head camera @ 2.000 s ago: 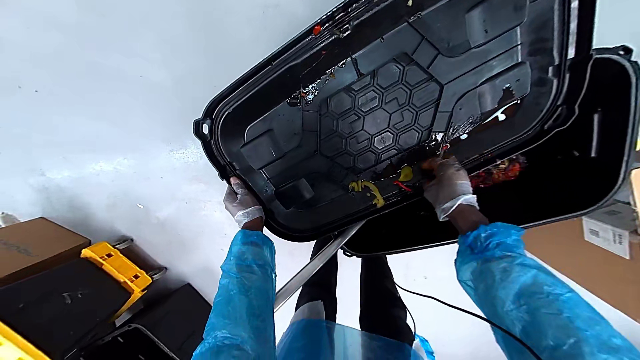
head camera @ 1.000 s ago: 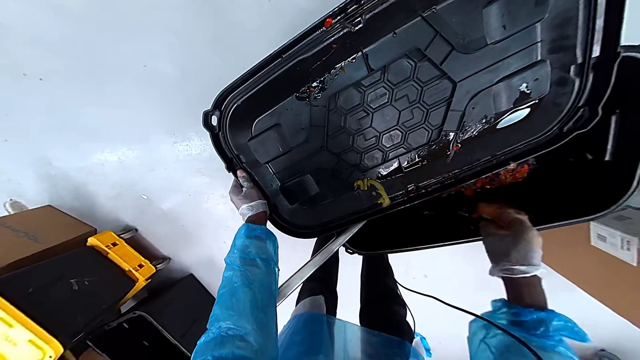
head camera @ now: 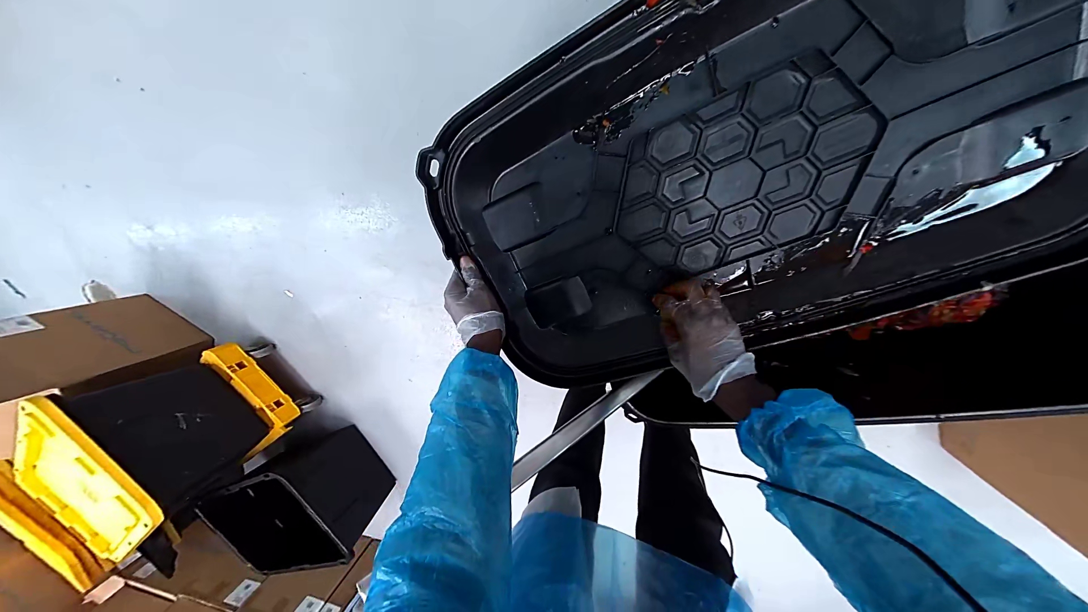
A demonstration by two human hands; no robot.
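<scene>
My left hand (head camera: 474, 299), in a clear glove, grips the lower left rim of a large black plastic lid (head camera: 735, 183) with a raised hexagon pattern. The lid is tilted above a black bin (head camera: 918, 374). My right hand (head camera: 699, 331), also gloved, is at the lid's lower edge, with its fingers curled over something orange that is mostly hidden. Wet residue and reddish scraps cling to the lid. A heap of red and orange scraps (head camera: 935, 314) lies in the bin near the lid's edge.
At the left stand a cardboard box (head camera: 110, 340), a black container with yellow parts (head camera: 170, 425) and an open black crate (head camera: 280, 518). A metal bar (head camera: 586, 425) slants below the lid. A dark cable (head camera: 850, 514) crosses my right sleeve.
My right hand has moved from over the bin back onto the lid, farther left than before. The yellow scrap seen earlier at the lid's lower edge no longer shows there. My left hand keeps its hold.
</scene>
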